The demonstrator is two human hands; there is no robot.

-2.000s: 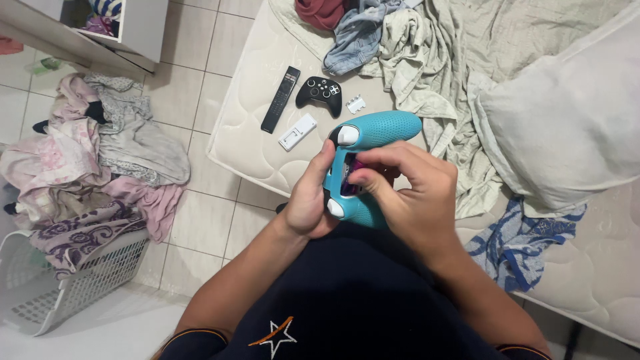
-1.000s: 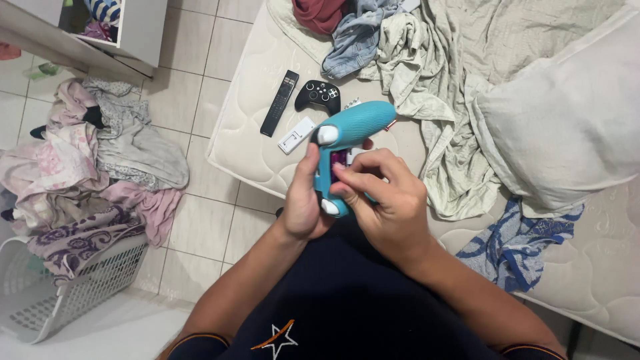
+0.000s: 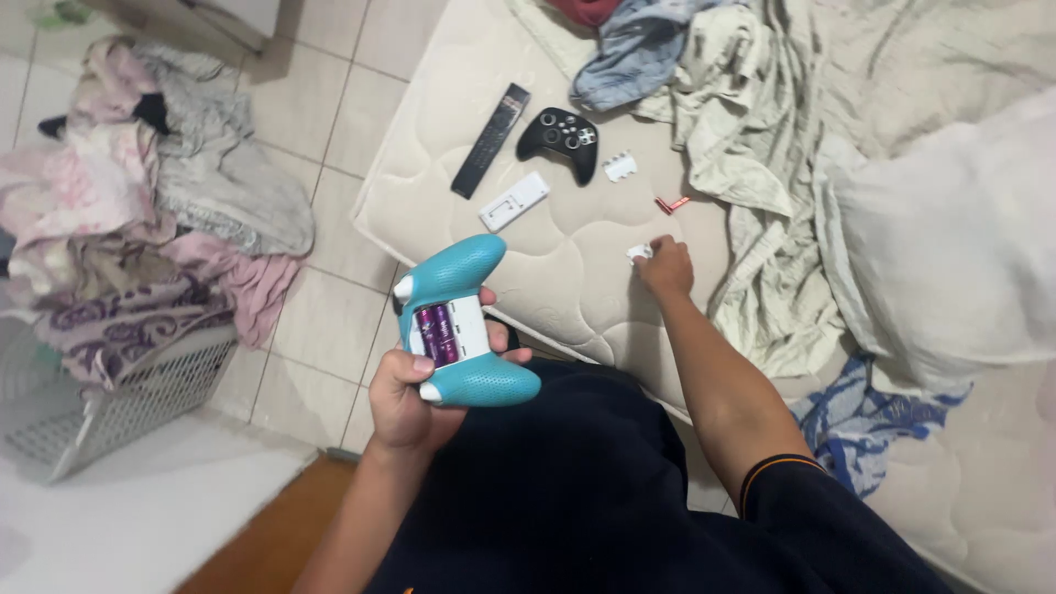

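My left hand (image 3: 417, 396) holds a game controller in a teal textured grip cover (image 3: 487, 381), its back facing up. In the controller's uncovered compartment lie purple batteries (image 3: 439, 334), side by side. Over the mattress, my right hand (image 3: 667, 268) has its fingertips on a small white plastic piece (image 3: 638, 252), perhaps a battery cover; whether it is pinched or only touched is hard to tell. Beyond that hand are a red metallic strip (image 3: 672, 205) and another white notched piece (image 3: 619, 166). A black game controller (image 3: 561, 140) rests near them, face up.
A black remote control (image 3: 491, 140) and a white remote-like device (image 3: 514, 201) lie on the mattress (image 3: 569, 285). Crumpled cloth (image 3: 742, 124) and a pillow (image 3: 940, 239) are at the right. On the tiled floor at left, clothes (image 3: 115, 198) spill over a plastic laundry basket (image 3: 157, 396).
My right hand has left the teal controller and reached right to the white piece on the mattress. The batteries now show plainly in the compartment, and the controller has moved left in view.
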